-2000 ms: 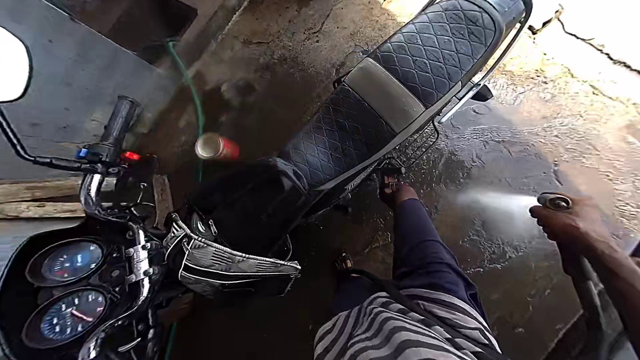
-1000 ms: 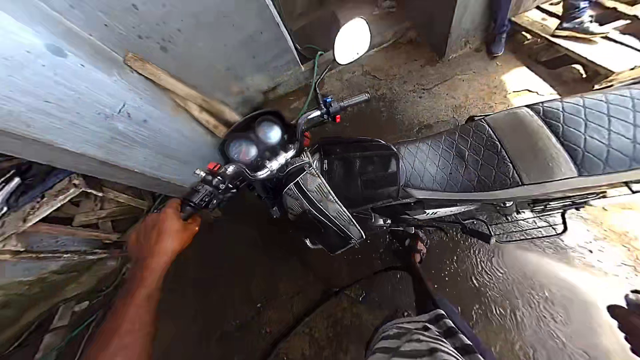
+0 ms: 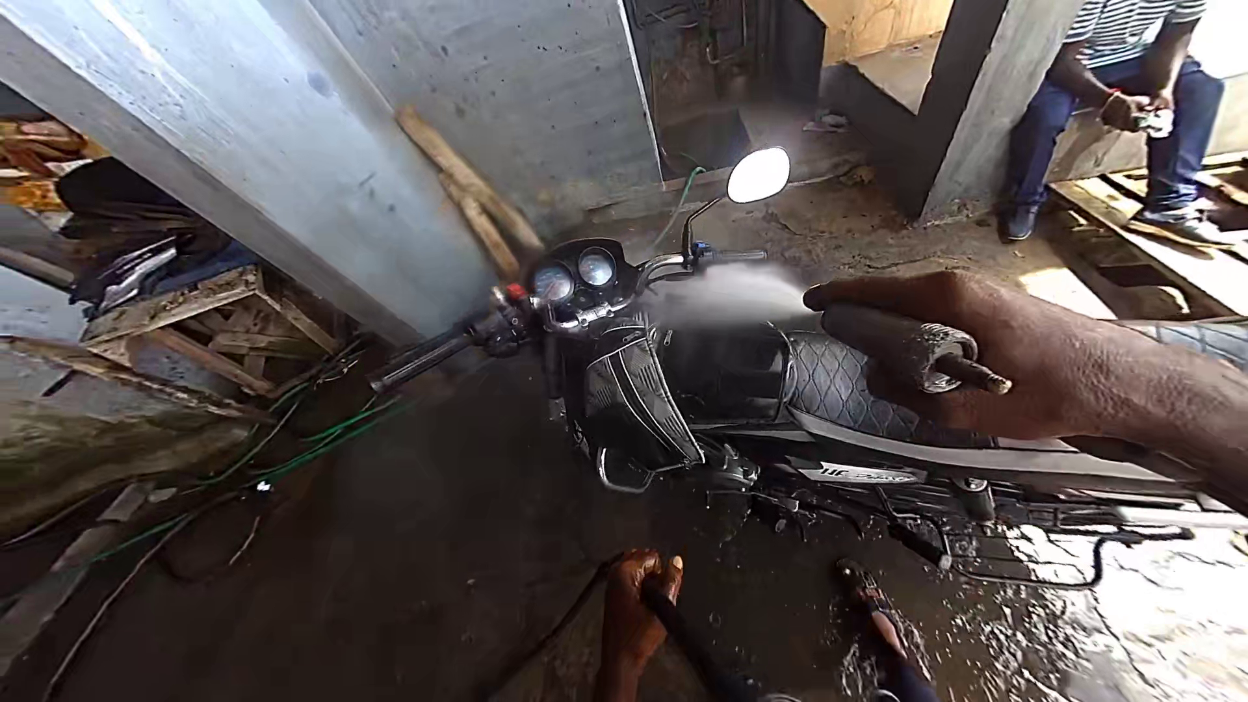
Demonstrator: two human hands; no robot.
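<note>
My right hand (image 3: 1014,351) is closed around a spray gun (image 3: 877,336) above the motorcycle's quilted seat (image 3: 848,380). A white spray of water (image 3: 731,292) leaves the nozzle toward the handlebar and the black fuel tank (image 3: 731,375). Low in the middle, my left hand (image 3: 639,595) grips a dark hose (image 3: 687,643). The wet motorcycle has two round gauges (image 3: 575,276), a mirror (image 3: 759,175), a left handlebar grip (image 3: 424,361) and a striped leg guard cover (image 3: 639,405).
A seated person (image 3: 1121,107) is at the upper right, beside a concrete pillar (image 3: 994,107). Wooden planks (image 3: 468,195) lean on the grey wall. Green hoses (image 3: 331,439) and a wooden crate (image 3: 185,307) lie at left. My foot (image 3: 863,585) is on the wet floor.
My left hand has left the handlebar grip and now holds the hose. The spray has shifted from beside the seat and rear to the tank and handlebar. The view has swung.
</note>
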